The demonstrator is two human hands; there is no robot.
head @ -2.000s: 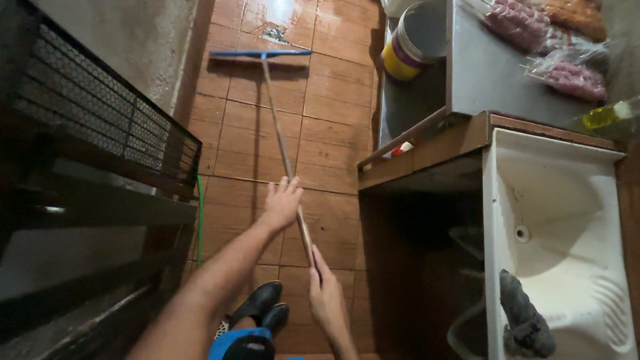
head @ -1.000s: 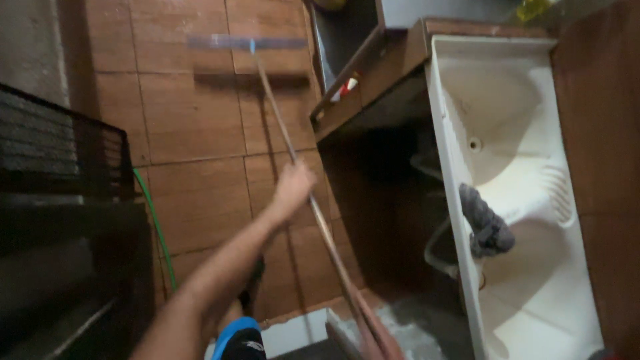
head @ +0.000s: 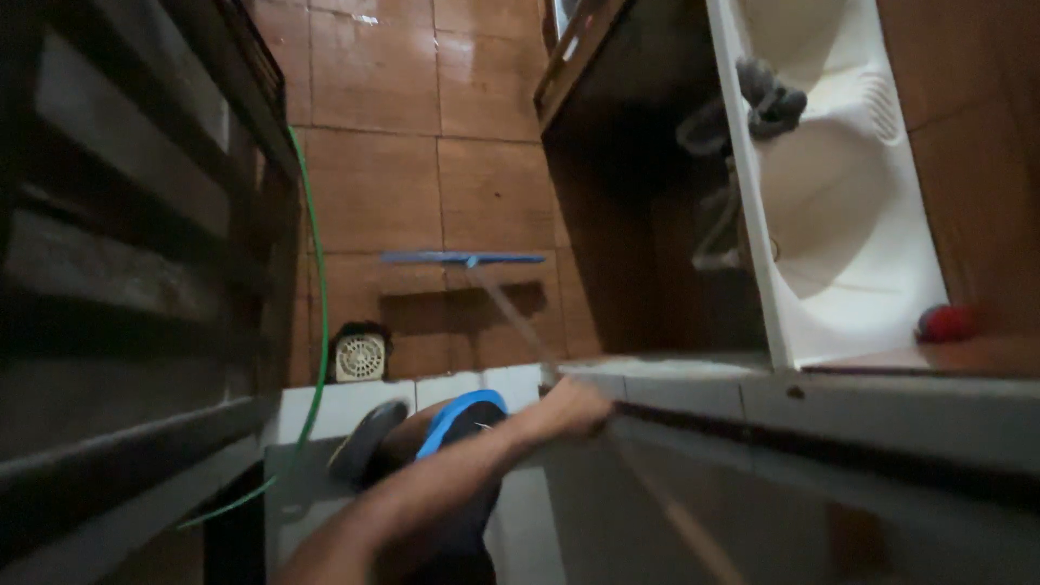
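Note:
A floor squeegee with a blue head (head: 467, 259) and a long wooden handle (head: 678, 516) stretches from the tiled floor to the lower right. My left hand (head: 575, 406) is shut on the handle around its middle, blurred by motion. The blue head lies across brown tiles (head: 374, 191), a dark shadow beneath it. My right hand is outside the view. Near the squeegee's left end a square floor drain cover (head: 360, 357) sits beside a white tiled step (head: 455, 386).
A green hose (head: 318, 260) runs down the left, beside a dark slatted structure (head: 146, 162). On the right stands a white double laundry sink (head: 845, 219) with a grey cloth (head: 768, 101) over its edge. My shoe (head: 370, 439) is on the pale tiled area.
The squeegee head has come back over the floor, nearer to my feet. My right hand, on the handle earlier, has left the view. The view has shifted, now showing the drain and step.

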